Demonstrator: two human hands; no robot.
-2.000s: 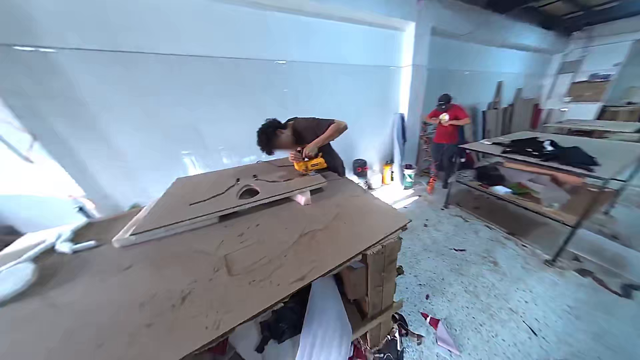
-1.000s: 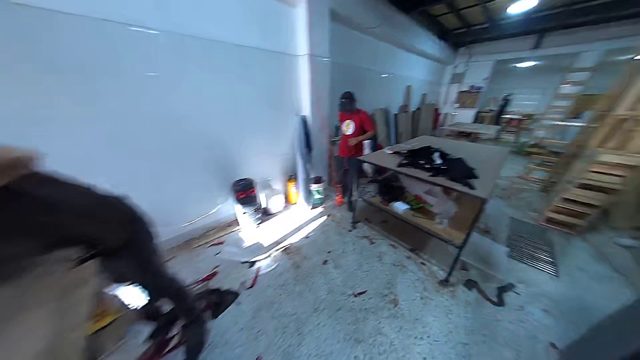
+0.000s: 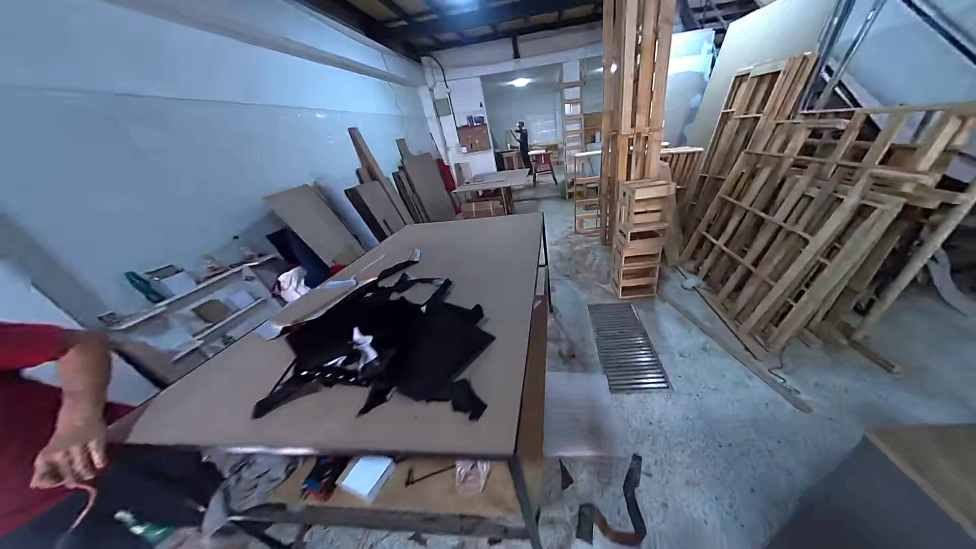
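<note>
Neither of my hands shows in the head view. A large metal-framed table [image 3: 488, 259] stands before me, and a heap of black fabric pieces [image 3: 396, 335] lies on its top. Beneath, a lower shelf [image 3: 435, 488] bears a white box [image 3: 367, 477] and small items. At the left edge is a co-worker in a red shirt [image 3: 27, 412], whose hand holds a thin strip at the table's near left corner.
Wooden pallet frames [image 3: 801, 221] lean at the right, near a slatted wooden stand [image 3: 640, 240]. A metal floor grate [image 3: 627, 347] lies right of the table. Dark scraps [image 3: 621, 511] lie on the floor. Boards [image 3: 320, 225] lean on the left wall. Another person [image 3: 522, 143] is far back.
The view has swung right and come closer to the table with the black fabric. The person with the yellow power tool is out of view; the red-shirted co-worker is now near, at the left edge.
</note>
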